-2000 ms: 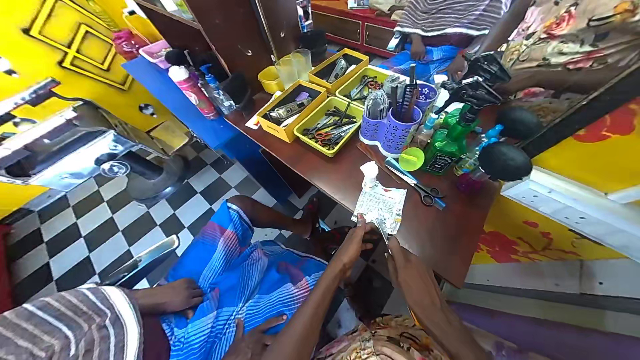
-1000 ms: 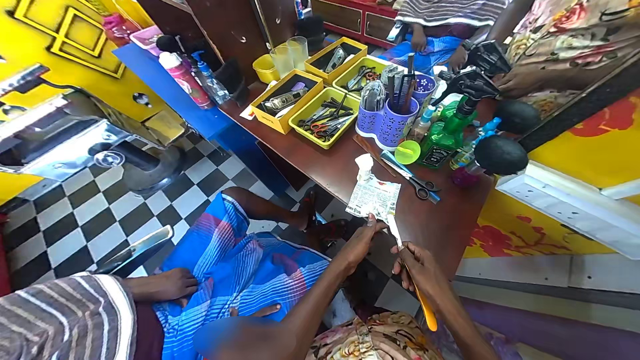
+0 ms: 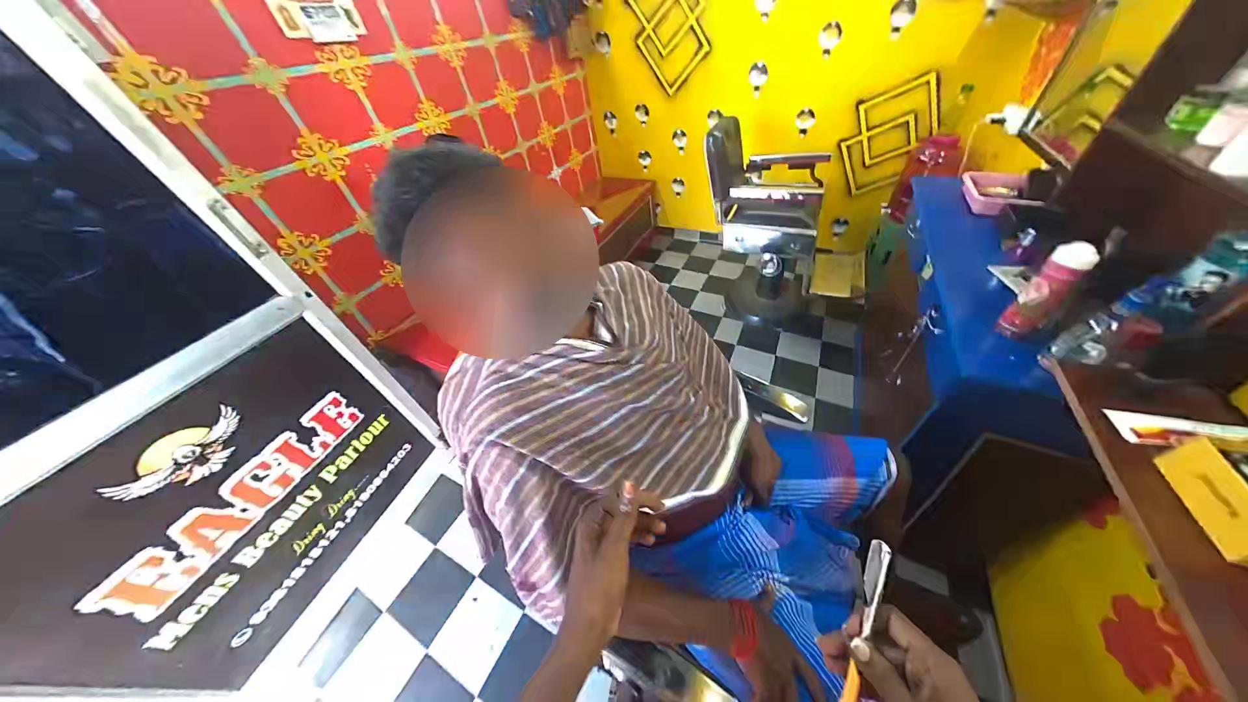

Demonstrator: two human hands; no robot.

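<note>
My right hand, at the bottom right, grips a straight razor with a metal head and an orange handle; the metal end points up. My left hand is raised in front of the striped shirt of a seated person. Its fingers are bent, with a small pale bit at a fingertip that I cannot identify. The person sits in a chair, wearing a blue checked cloth over the legs, with a red band on one wrist.
A brown counter with a yellow box runs along the right. Behind it a blue counter bears bottles and a pink basket. Another barber chair stands at the back. A glass door with writing is at the left.
The view has swung left from the counter to the seated person. The razor, seen in my right hand a second ago, is now held upright. My left hand has left the paper on the counter.
</note>
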